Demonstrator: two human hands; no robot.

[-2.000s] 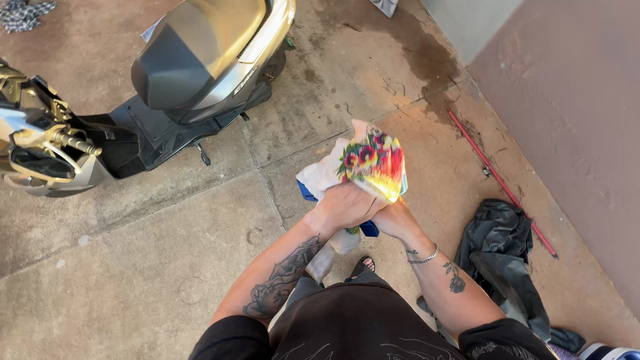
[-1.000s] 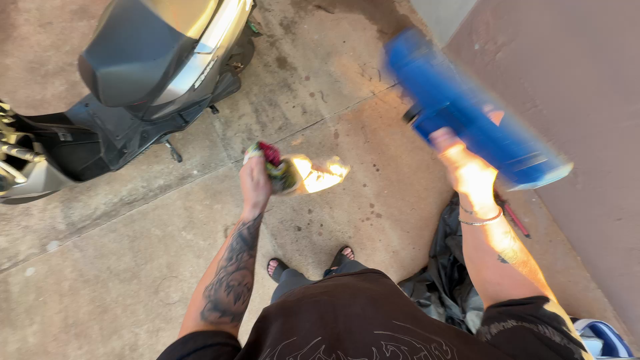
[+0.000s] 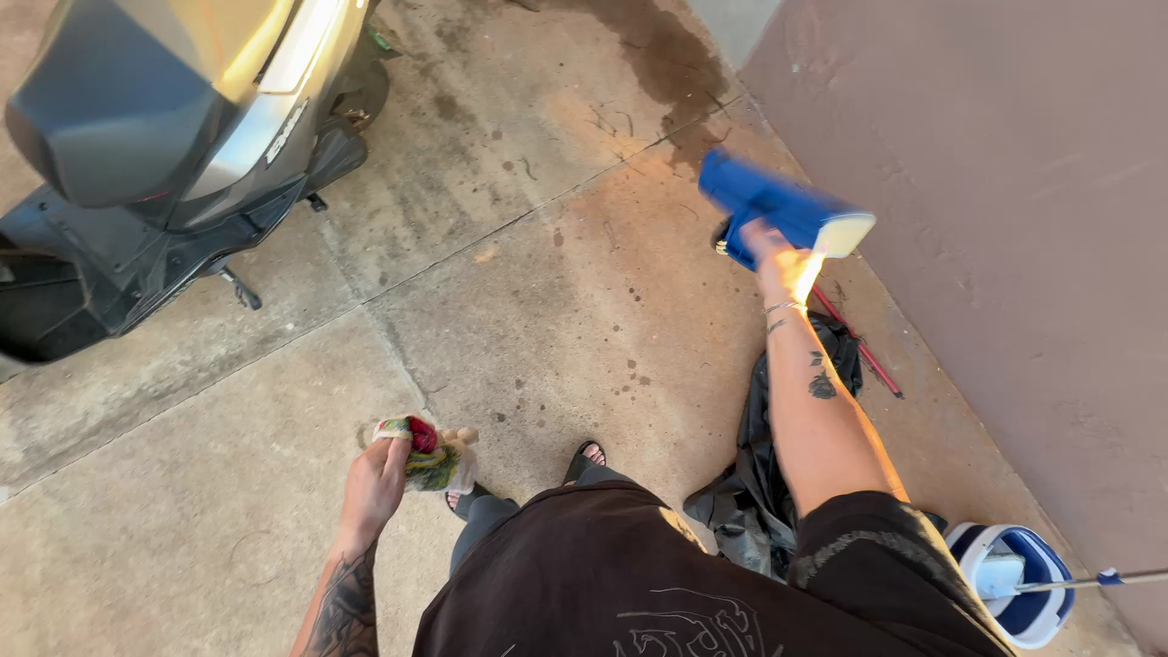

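My left hand (image 3: pixel 381 479) grips a crumpled multicoloured cloth (image 3: pixel 433 465), with red, green and white parts, low on the left beside my feet. Out to the upper right, my right hand (image 3: pixel 776 255) is closed on a blurred blue plastic object (image 3: pixel 776 205) with a pale end face; what exactly it is I cannot tell. The blue object is raised above the concrete floor, near the wall. My fingers on its far side are partly hidden.
A motor scooter (image 3: pixel 210 164) stands at the upper left. By my right side lie a black plastic bag (image 3: pixel 753 474) and a red pole (image 3: pixel 858 342). A white and blue bucket (image 3: pixel 1049 611) holding a long-handled tool stands beside the mauve wall (image 3: pixel 995 228).
Two seconds ago my hands were together at the cloth; now they are wide apart. Since one second ago, my left hand has come down closer to my body with the cloth.
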